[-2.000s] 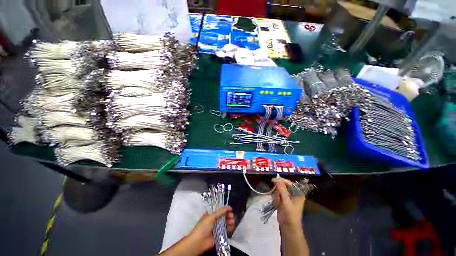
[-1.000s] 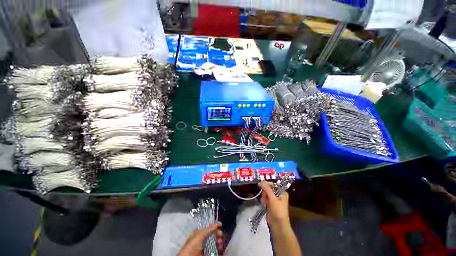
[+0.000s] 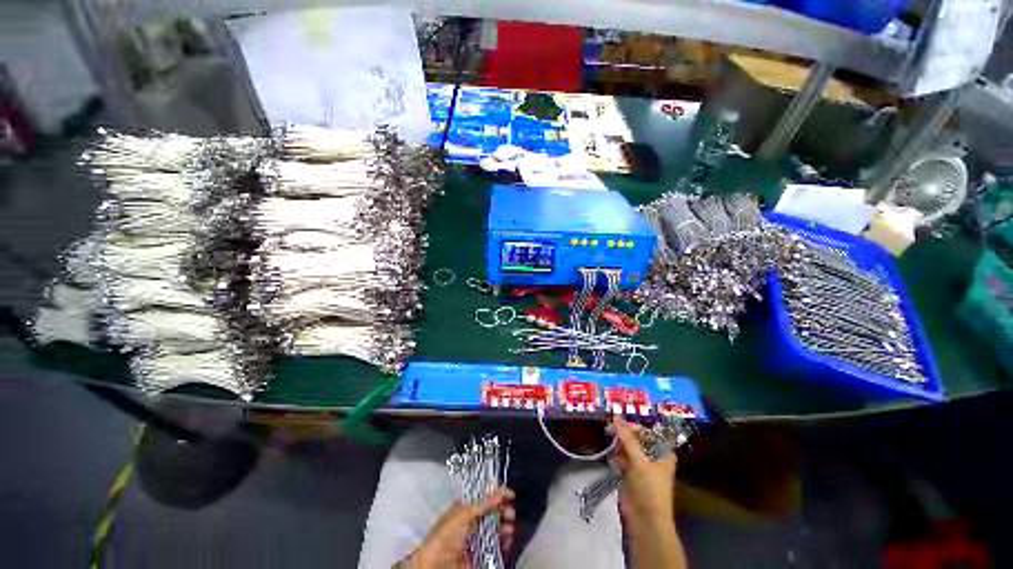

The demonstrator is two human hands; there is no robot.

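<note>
My left hand point(image 3: 461, 531) is closed around a handheld cable bunch point(image 3: 482, 478) over my lap, its metal ends pointing up. My right hand point(image 3: 644, 467) holds another cable bunch point(image 3: 602, 489) and, at its fingertips, one end of a short pale cable point(image 3: 569, 453). That cable hangs in a loop below the blue test fixture bar point(image 3: 444, 385); its other end meets a red test board point(image 3: 518, 396). My right fingertips are at the bar's front edge; whether that end is plugged in cannot be told.
The blue cable tester point(image 3: 569, 228) with a lit screen stands behind the bar. White cable bundles point(image 3: 317, 261) are stacked left. Grey cable bundles point(image 3: 711, 250) and a blue tray point(image 3: 931, 378) lie right. Loose cables point(image 3: 555, 339) lie before the tester. A green object point(image 3: 367, 409) hangs at the edge.
The camera view has shifted and turned, moving the bench in the picture. The tester's screen shows different content. Both hands still hold their bunches, and the cable loop remains at the bar.
</note>
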